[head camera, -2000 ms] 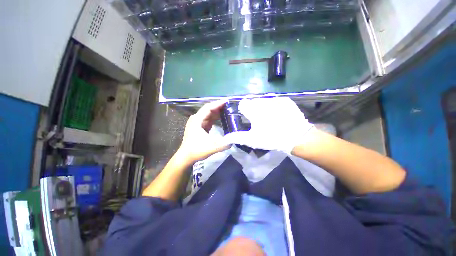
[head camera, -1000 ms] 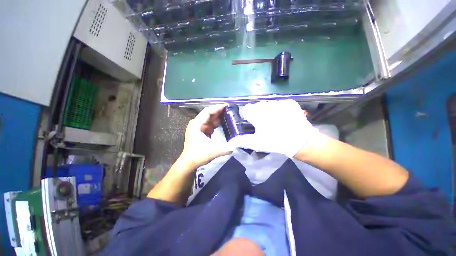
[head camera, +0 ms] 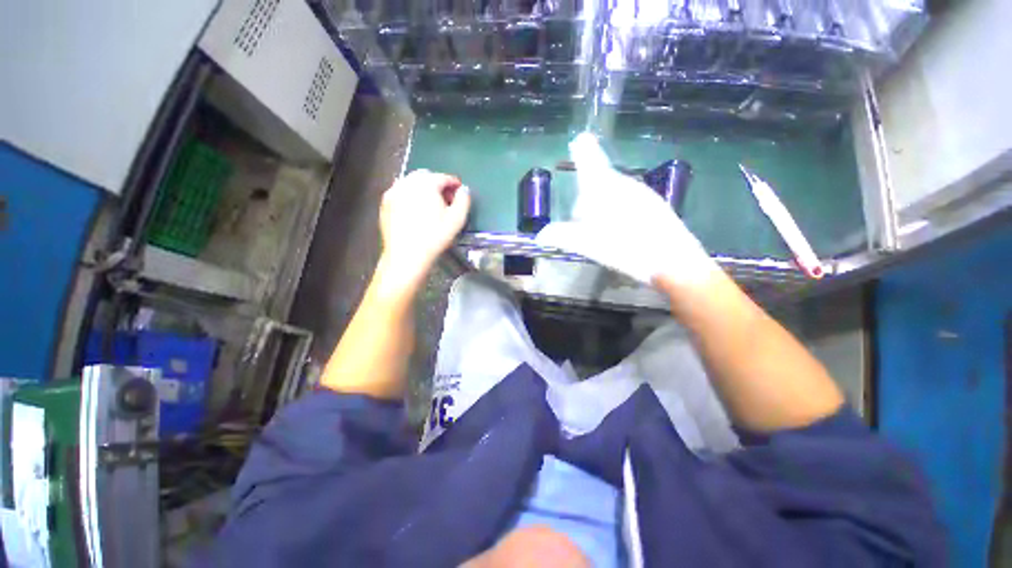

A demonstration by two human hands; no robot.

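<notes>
My bare left hand (head camera: 424, 216) is curled closed at the bench's left front edge, with nothing visible in it. My white-gloved right hand (head camera: 621, 222) is over the bench with thumb and fingers spread, and no held thing shows. A black moulded part (head camera: 535, 200) stands left of it, near the thumb. A second black part (head camera: 670, 183) is right of it, partly hidden by the glove. A thin dark strip (head camera: 566, 166) passes behind the gloved fingers. A white-and-orange cutter (head camera: 786, 222) lies at the right, its orange-red end on the front edge.
The green bench top (head camera: 477, 155) has a raised metal edge. Shiny clear trays (head camera: 477, 50) with dark contents are at its back. A grey cabinet (head camera: 283, 83), green crate (head camera: 191, 200) and blue bin (head camera: 167, 372) are at left. A blue panel (head camera: 938, 366) is at right.
My hands have separated and moved forward to the bench. The black part they held now stands on the green top. The cutter now shows at the right of the bench.
</notes>
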